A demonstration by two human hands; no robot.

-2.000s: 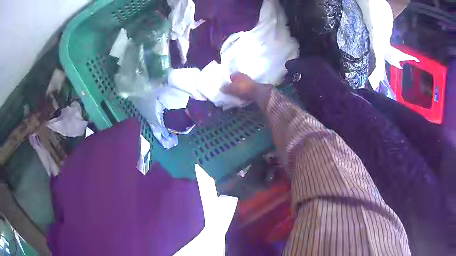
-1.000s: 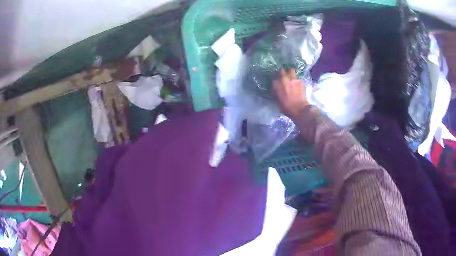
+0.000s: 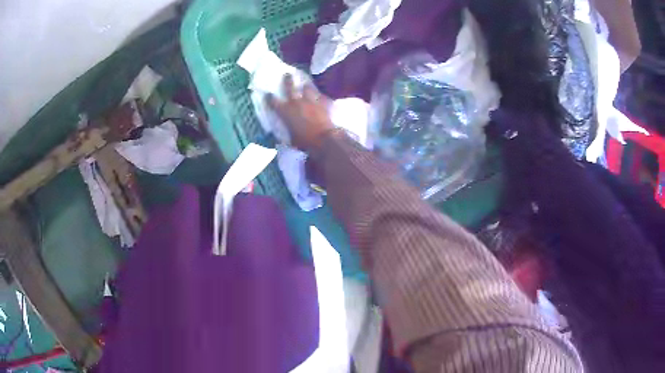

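Observation:
My right hand (image 3: pixel 302 113), in a brown striped sleeve, reaches into the green basket (image 3: pixel 208 95). Its fingers are spread and rest on crumpled white scraps (image 3: pixel 266 69) by the basket's left side; no grip on them shows. A clear plastic bag (image 3: pixel 430 120) lies in the basket to the right of the hand. Another white crinkled piece (image 3: pixel 357 33) lies on purple cloth behind it. A large purple panel (image 3: pixel 219 299) lies in front of the basket, with white strips (image 3: pixel 232 191) at its top edge and a white piece (image 3: pixel 332 291) along its right. My left hand is not in view.
Dark cloth (image 3: pixel 561 197) hangs over the basket's right side. A glossy black plastic bag (image 3: pixel 576 80) and a red stool-like object (image 3: pixel 638 156) are at the right. A wooden frame (image 3: pixel 44 280) and white scraps (image 3: pixel 153 149) are at the left. Part of a person shows at the upper right.
My right hand has moved from the white bundle to the clear bag, then left onto the white scraps. The clear bag now lies farther right in the basket. The view has also shifted.

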